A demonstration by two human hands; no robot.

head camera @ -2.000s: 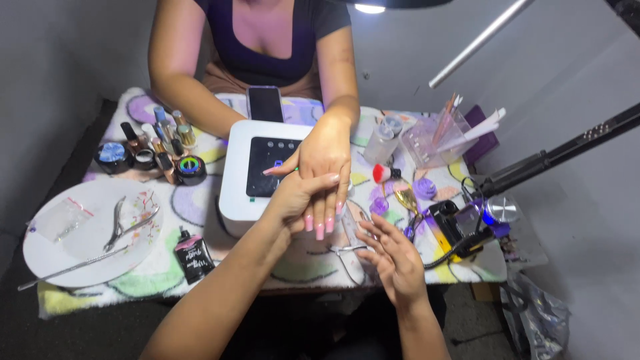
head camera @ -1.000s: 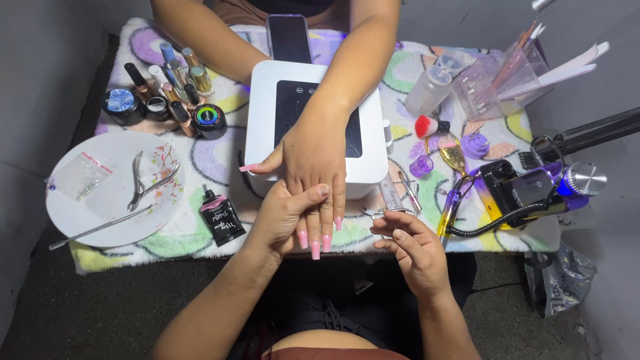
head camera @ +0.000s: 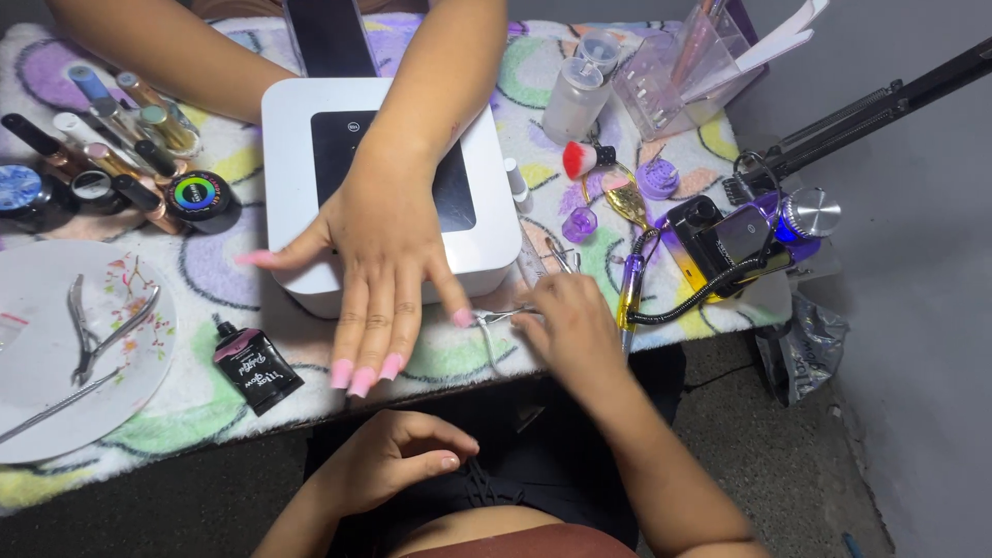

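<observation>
My left hand (head camera: 407, 457) is off the table edge, above my lap, fingers curled with nothing in them. My right hand (head camera: 573, 325) is at the table's front edge, its fingertips at a small metal tool (head camera: 504, 315); whether they grip it is unclear. Another person's hand (head camera: 387, 232) lies palm down across a white nail lamp (head camera: 302, 267), its long pink nails pointing toward me. Beside my right hand are thin metal tools (head camera: 559, 256) and an electric nail drill handpiece (head camera: 632, 291). A black and pink gel tube (head camera: 256, 370) lies left of the other person's fingertips.
At left, a white plate (head camera: 147, 387) holds cuticle nippers (head camera: 93, 341) and a metal rod (head camera: 62, 404); polish bottles (head camera: 101, 155) stand behind. At right are a drill unit (head camera: 717, 240), a red-tipped brush (head camera: 585, 159), clear bottles (head camera: 573, 101), a clear organizer (head camera: 659, 93) and a black lamp arm (head camera: 868, 116).
My left hand has let go of the other person's fingers and drawn back over my lap. My right hand held a thin metal tool earlier. The view has moved closer to the table.
</observation>
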